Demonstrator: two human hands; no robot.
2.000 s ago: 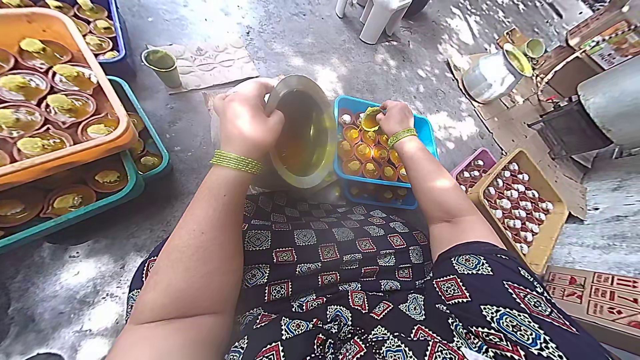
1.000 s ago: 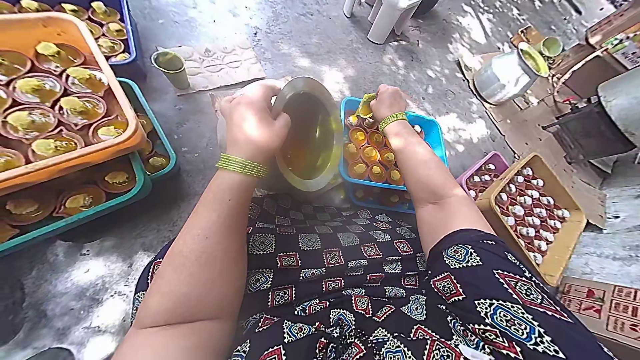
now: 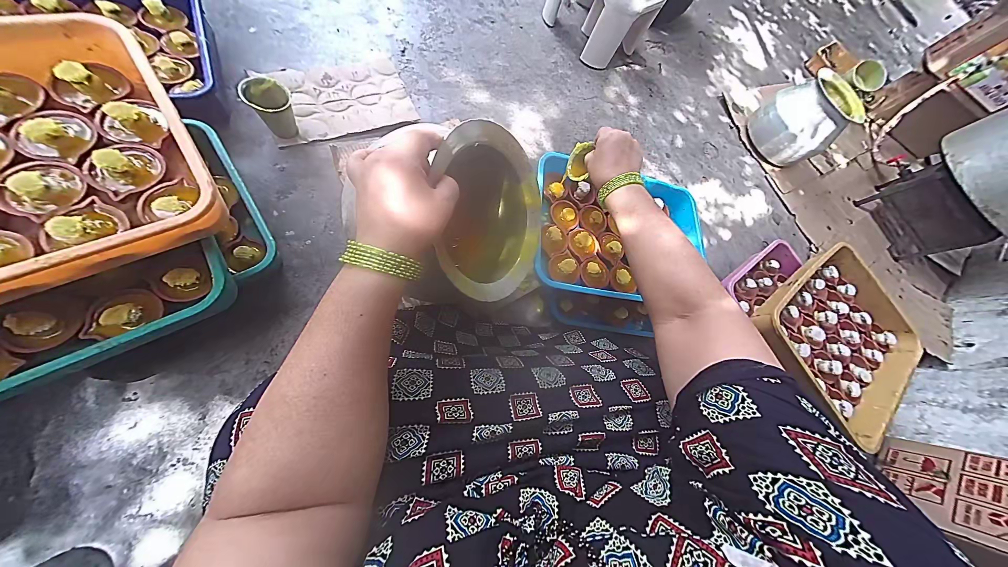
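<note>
My left hand (image 3: 405,193) grips the rim of a round metal pot (image 3: 504,287), which is tilted and holds a yellowish liquid. Over the far edge of a blue plastic crate (image 3: 687,209), my right hand (image 3: 616,157) holds a small yellow-coated cup (image 3: 580,161) tipped on its side. Small clay lamps (image 3: 583,243) filled with yellow stand in rows in that crate, and some of them lie hidden under my right forearm. A second blue crate shows beneath it.
Orange (image 3: 213,209) and teal (image 3: 223,295) crates of filled lamps are stacked at left. A green cup (image 3: 268,106) stands by a cardboard sheet (image 3: 354,102). At right are a tan crate (image 3: 906,370) of white-topped clay lamps, a metal pot (image 3: 795,126) and a cardboard box (image 3: 945,488).
My right hand, with the cup, has moved from over the lamps to the crate's far edge. My left hand stays on the pot's rim.
</note>
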